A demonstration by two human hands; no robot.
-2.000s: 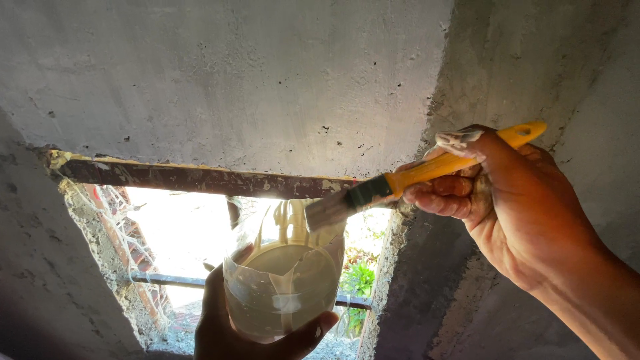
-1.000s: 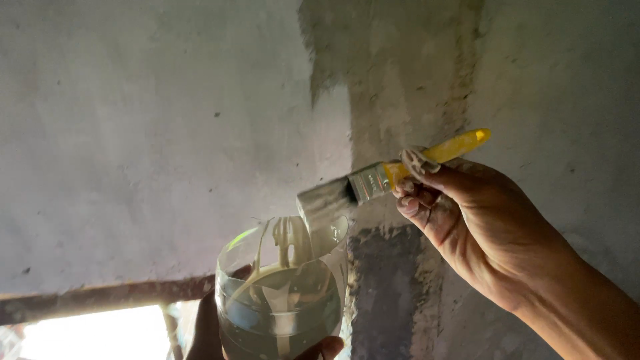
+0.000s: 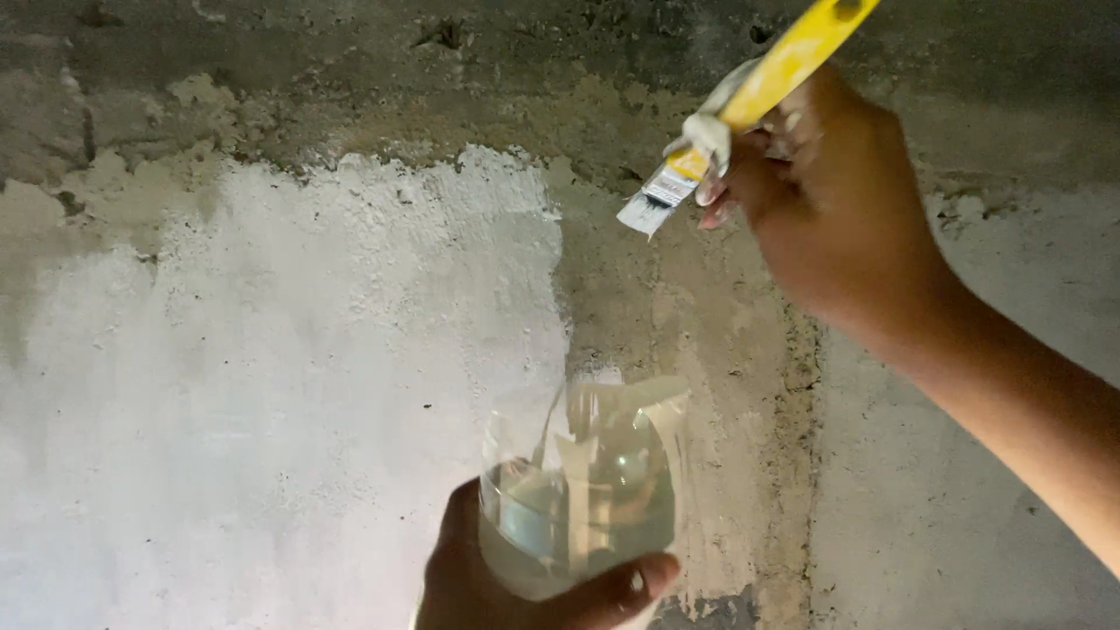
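Observation:
A yellow-handled paintbrush point(image 3: 787, 70) is gripped in my right hand point(image 3: 831, 184), its paint-coated bristles pointing down and to the left in front of the wall. Whether the bristles touch the wall cannot be told. Pale paint smears my right fingers. My left hand point(image 3: 534, 595) holds a clear plastic container point(image 3: 582, 499) from below, lower in the view. Thin pale paint lies in the container, with drips down its inside. Behind both hands is a wall with a whitish painted area point(image 3: 350, 350) on the left and a bare brownish strip point(image 3: 682, 332) beside it.
Rough, dark, uneven concrete point(image 3: 437, 70) runs along the top of the wall. To the right of the brownish strip is a paler grey wall section point(image 3: 962, 420), with a rough vertical seam point(image 3: 796, 455) between them.
The brush has moved up, away from the container, where its bristles were at the rim one second ago. The view has shifted, and the window opening seen earlier is out of it.

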